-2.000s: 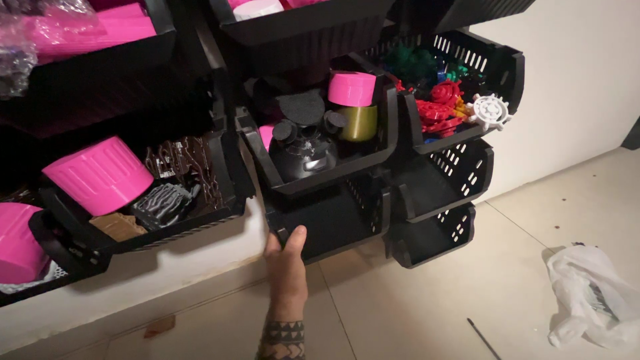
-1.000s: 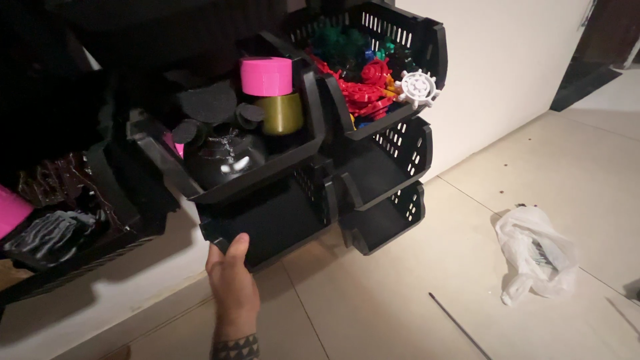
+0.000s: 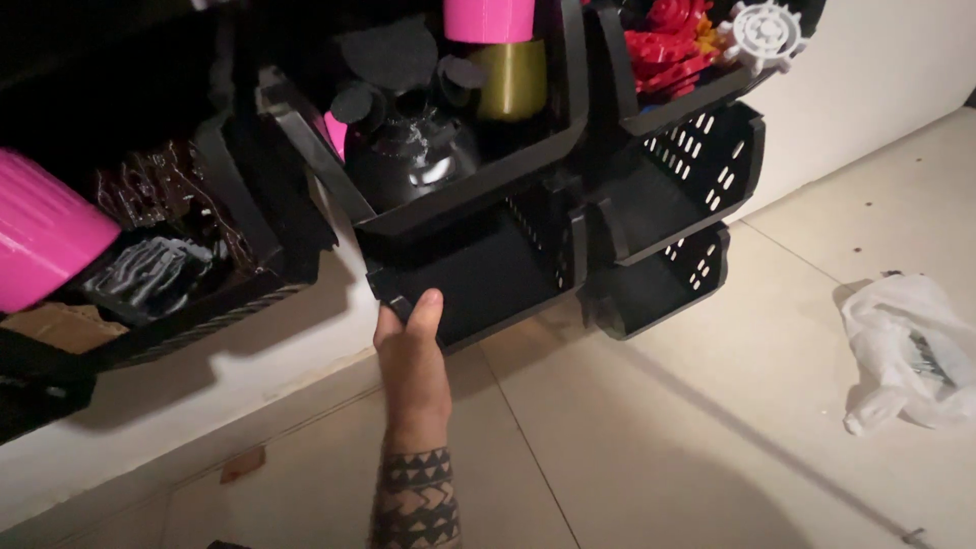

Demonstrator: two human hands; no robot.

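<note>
My left hand (image 3: 415,354), its forearm patterned with a tattoo, holds the front left corner of a black plastic stacking bin (image 3: 488,267). The thumb lies over the rim and the other fingers are mostly hidden at the outer side. No contents show in this bin. Right above it, another black bin (image 3: 465,187) holds a glossy black rounded object (image 3: 415,152), dark round pieces, an olive-green cup-like piece (image 3: 515,80) and a pink cylindrical piece (image 3: 488,19). My right hand is out of view.
At the left, a bin (image 3: 206,324) holds a pink ribbed piece (image 3: 46,229) and dark crinkled pieces. Bins stacked at the right hold red pieces (image 3: 671,53) and a white ship's-wheel shape (image 3: 765,34). A white plastic bag (image 3: 900,351) lies on the tiled floor beside a white wall.
The view has shifted over the bins. My left hand stays at the corner of the lower bin throughout; nothing has plainly been moved.
</note>
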